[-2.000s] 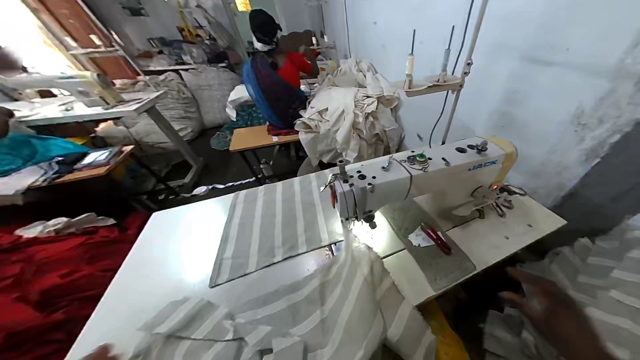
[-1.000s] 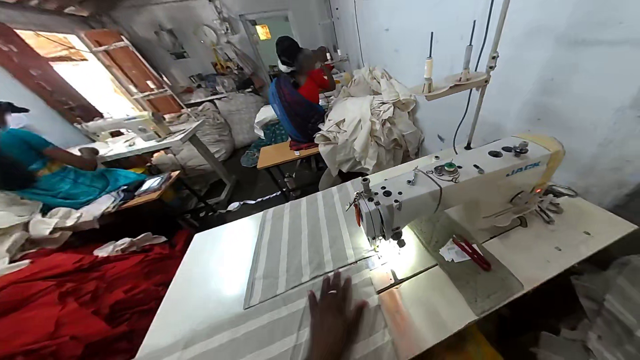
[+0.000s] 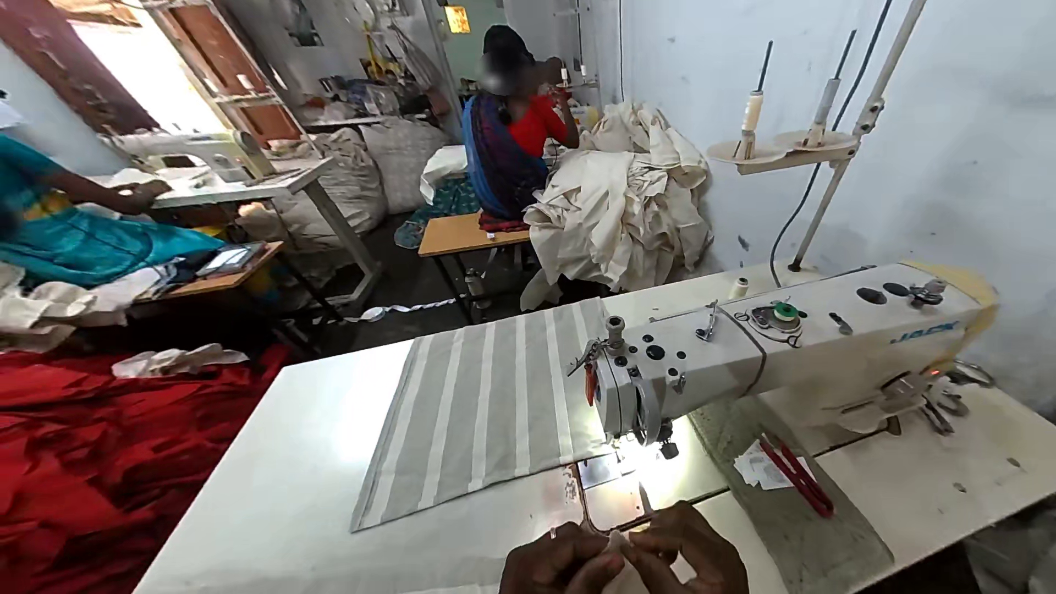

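Observation:
My left hand [image 3: 557,561] and my right hand [image 3: 689,549] meet at the bottom of the head view, fingertips pinching a small bit of pale fabric [image 3: 616,540] between them. Most of that fabric is hidden by the hands or cut off by the frame. Beyond them stands a white Jack sewing machine [image 3: 792,355], its lamp lit over the needle plate [image 3: 615,499]. A grey fabric panel with white stripes [image 3: 487,396] lies flat left of the needle area, its right edge beside the machine head.
Red-handled thread snips [image 3: 796,474] and paper labels [image 3: 761,466] lie on a grey mat [image 3: 833,528] at right. A thread stand [image 3: 784,148] rises behind the machine. Red cloth [image 3: 107,445] is heaped at left, cream cloth [image 3: 627,198] behind. Two people [image 3: 511,124] [image 3: 82,206] sit farther off.
My left hand was spread on striped fabric near the machine; now both hands are together at the bottom, pinching pale fabric. The striped fabric in front of the flat panel has mostly left view.

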